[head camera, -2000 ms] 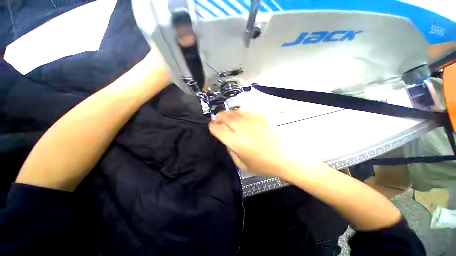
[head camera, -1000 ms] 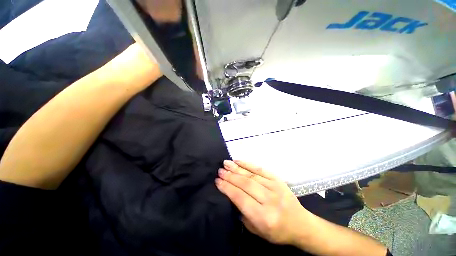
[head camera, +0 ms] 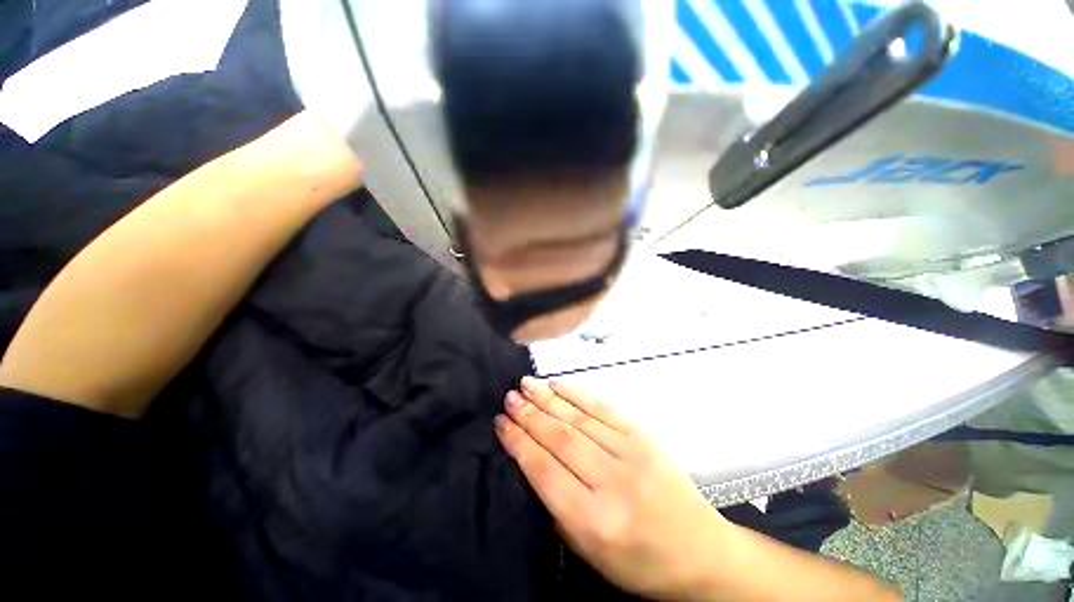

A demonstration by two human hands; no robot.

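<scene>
The black garment piece (head camera: pixel 353 388) is bunched on the table's left side and hangs toward my lap. My right hand (head camera: pixel 601 482) is at its right edge, palm down, fingers together over the border and thumb hidden. My left forearm reaches over the cloth, and its hand is hidden behind the machine head. The white sewing machine (head camera: pixel 777 247) with blue lettering stands above the work. A large blurred dark part (head camera: pixel 536 106) of it covers the needle and presser foot. The black tape (head camera: pixel 824 288) runs from the right toward the hidden foot.
The table's ruler-marked front edge (head camera: pixel 872 441) curves below the tape. A white piece (head camera: pixel 130 59) lies on black cloth at the upper left. Brown cardboard (head camera: pixel 907 482) and a pale scrap (head camera: pixel 1036 555) are on the speckled floor at the lower right.
My right hand has moved from beside the presser foot down along the cloth edge toward me. The view has come closer to the machine head, which now hides the foot.
</scene>
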